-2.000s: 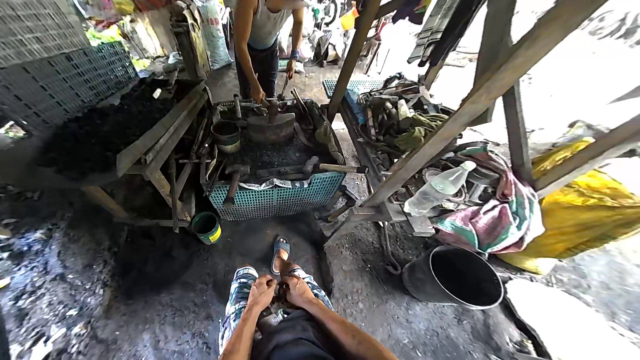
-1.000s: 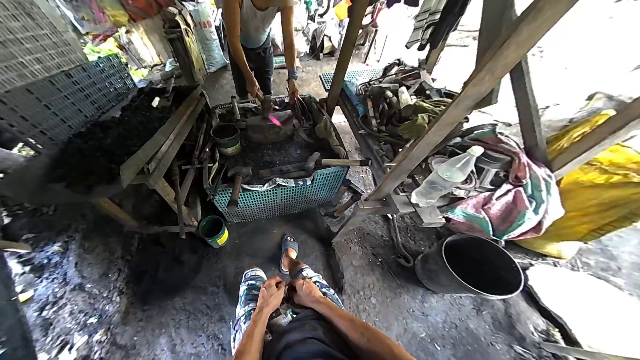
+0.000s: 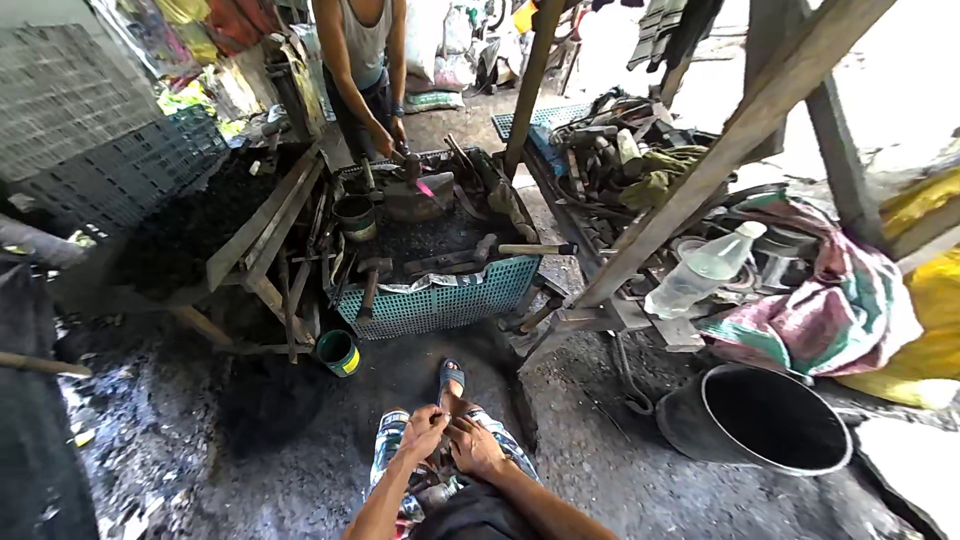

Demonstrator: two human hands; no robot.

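My left hand and my right hand rest close together over my lap, fingers bent. Whether something small lies between the fingertips cannot be told. Beyond my feet stands a teal plastic crate with dark coal-like material in it. A co-worker stands behind it, holding a hammer over a pink-glowing metal piece on an anvil-like block. One sledgehammer leans over the crate's front edge; another hammer with a pale wooden handle lies across its right corner.
A green bucket stands left of the crate, by a wooden stand of charcoal. On the right are a slanted wooden post, a clear plastic bottle, a crumpled sack and a large black bucket.
The co-worker's hands and hammer have shifted about the block, where the pink-glowing piece is now plainer. My hands remain together over my lap.
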